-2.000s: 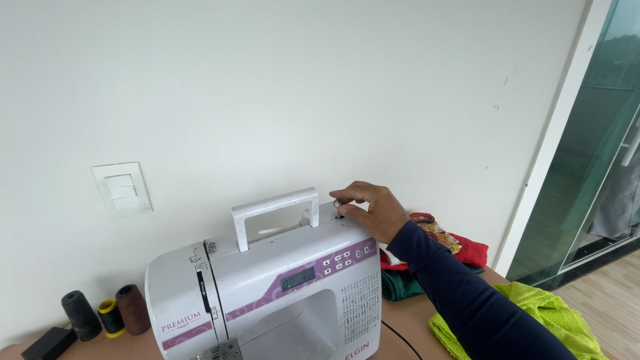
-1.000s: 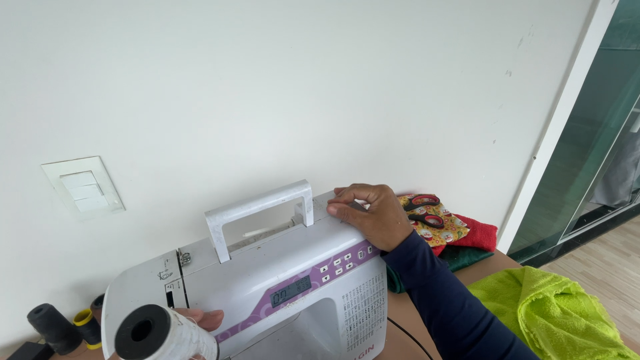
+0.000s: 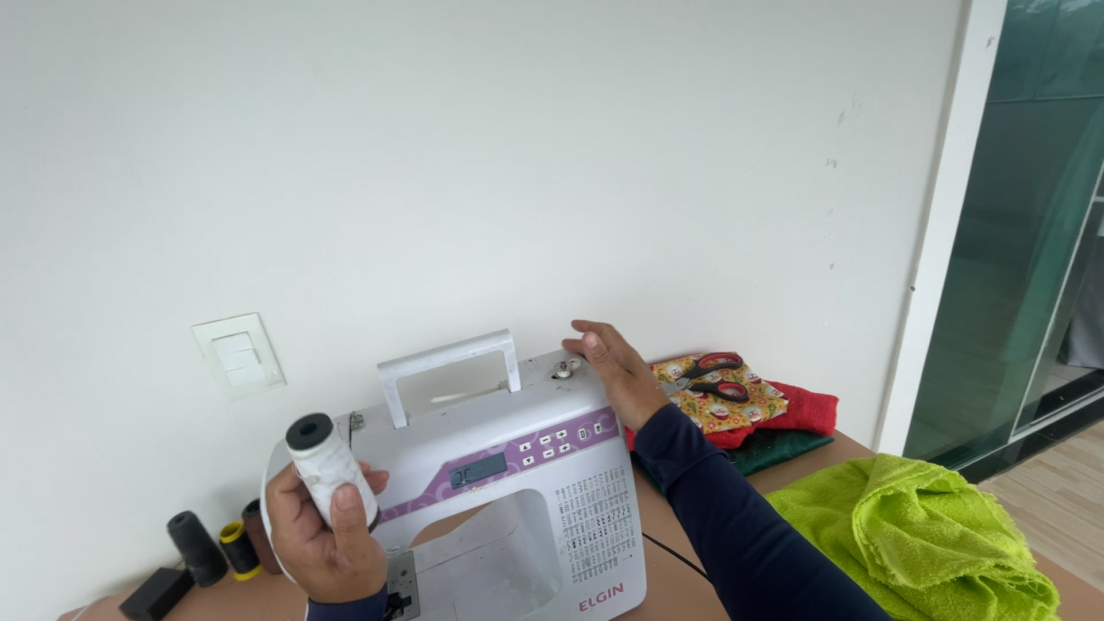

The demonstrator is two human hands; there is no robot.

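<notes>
My left hand (image 3: pixel 332 539) grips a cone of white thread (image 3: pixel 332 470) with a black core, held upright and slightly tilted before the left end of a white and purple Elgin sewing machine (image 3: pixel 431 466). At the machine's top right, my right hand (image 3: pixel 614 366) rests with spread fingers beside the bobbin winder, where a small bobbin (image 3: pixel 563 369) sits. Nothing shows in its grasp. The raised carry handle (image 3: pixel 447 352) stands between the two hands.
Dark, yellow and brown thread cones (image 3: pixel 197 548) and a black block (image 3: pixel 157 593) stand left. Right of the machine, scissors (image 3: pixel 720 378) lie on printed fabric (image 3: pixel 763 410) over red and green cloth. A lime towel (image 3: pixel 923 535) lies nearer, by a black cable (image 3: pixel 677 556).
My left hand, out of view two seconds ago, came in with the white thread cone and now holds it more upright. The fingers of my right hand have opened away from the bobbin winder.
</notes>
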